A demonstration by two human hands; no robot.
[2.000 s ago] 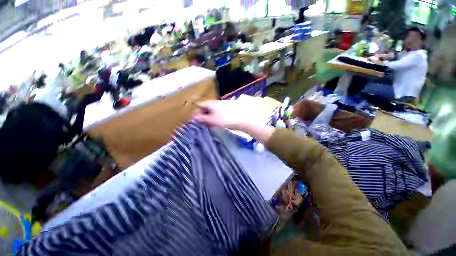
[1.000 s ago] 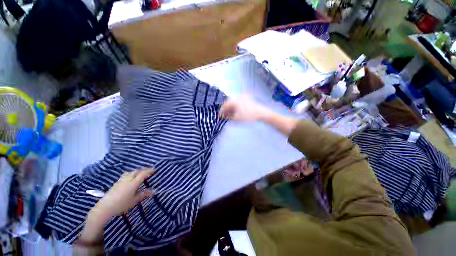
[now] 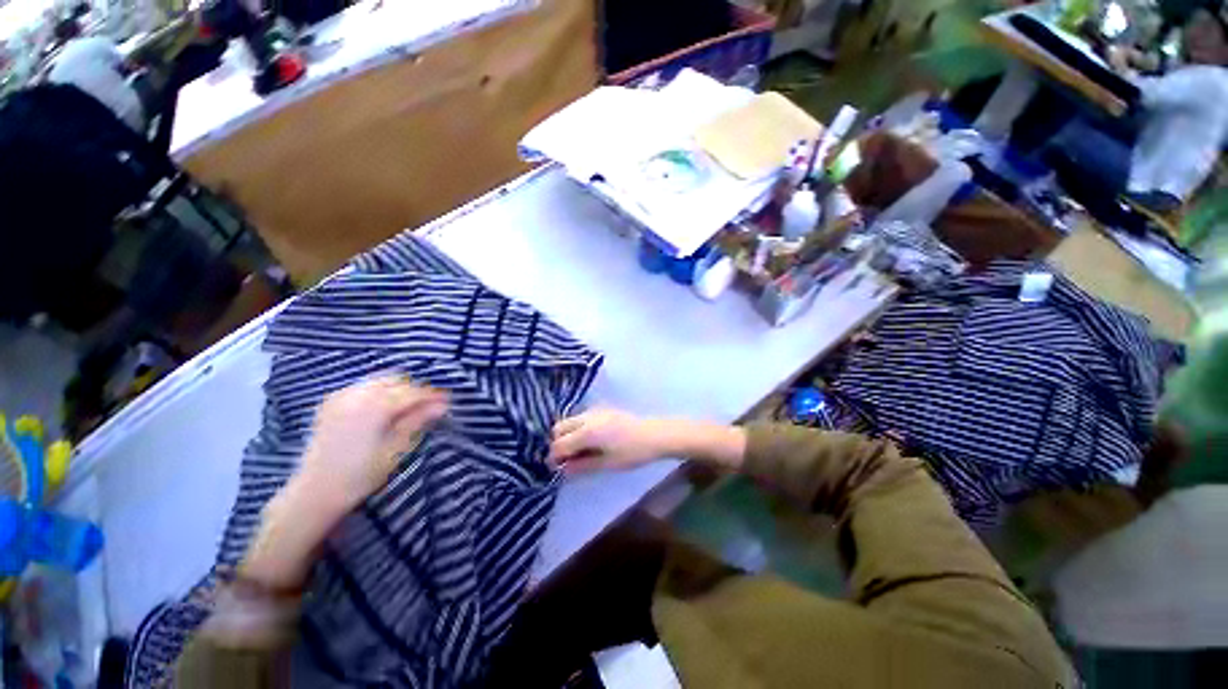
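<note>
A striped navy-and-white shirt [image 3: 391,323] lies bunched across the white-topped table and hangs towards me over its near edge. My right hand [image 3: 602,442] pinches the shirt's right edge near the table's front; whether a tool is in the palm is hidden. My left hand [image 3: 366,433], blurred, is over the middle of the shirt with its fingers curled. I cannot tell if it grips cloth.
Papers [image 3: 673,162], bottles and small boxes lie at the table's right end. A striped shirt pile [image 3: 1003,384] with a white tag is further right. A yellow-and-blue fan [image 3: 41,518] is at left. A brown-sided table [image 3: 391,135] stands opposite. A person's pale sleeve [image 3: 1185,128] shows at upper right.
My right hand has come down and nearer from its raised, outstretched hold, with the shirt edge. The shirt's far part is drawn in and lies flatter. My left hand has moved up over the cloth.
</note>
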